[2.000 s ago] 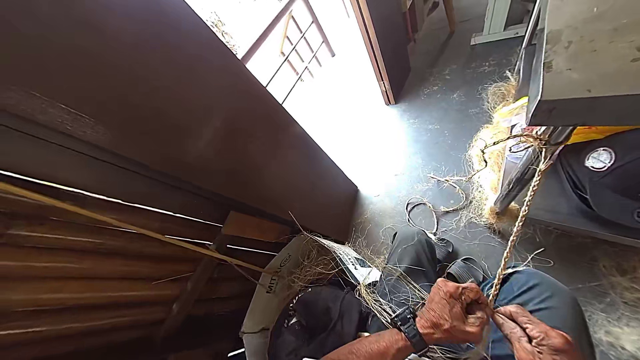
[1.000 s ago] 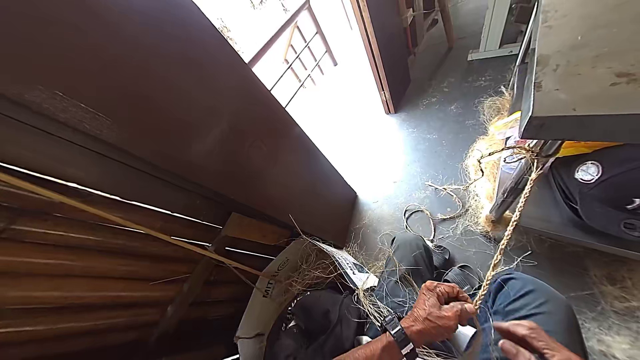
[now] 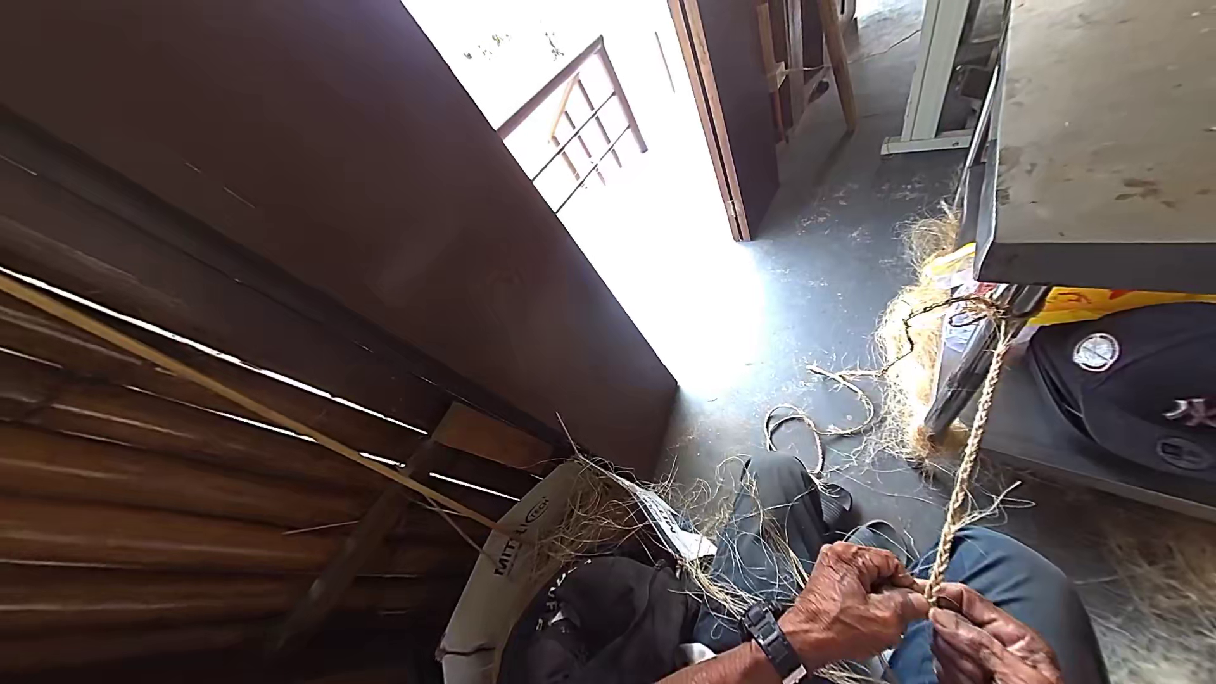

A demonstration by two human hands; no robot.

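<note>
A braided natural-fibre rope [image 3: 971, 456] runs taut from a dark table leg [image 3: 978, 366] down to my hands over my lap. My left hand [image 3: 855, 603], with a black watch on its wrist, pinches the rope's lower end. Beside it, my right hand [image 3: 993, 632] holds the same end between thumb and fingers, the two hands touching or nearly so. Loose fibre strands [image 3: 736, 579] spread over my legs near the left wrist. The strand ends below my fingers are partly hidden.
A table [image 3: 1102, 123] stands at right, with a black bag [image 3: 1121, 380] under it. Pale fibre [image 3: 907, 370] hangs beside its leg, and thin cord [image 3: 807, 423] loops on the floor. A printed sack [image 3: 518, 560] lies at lower left by a bamboo wall [image 3: 190, 513]. A brown door panel [image 3: 380, 209] stands open.
My right hand was apart from the rope one second ago, lower right; now it is back on the rope end beside my left hand. The left hand has kept its hold.
</note>
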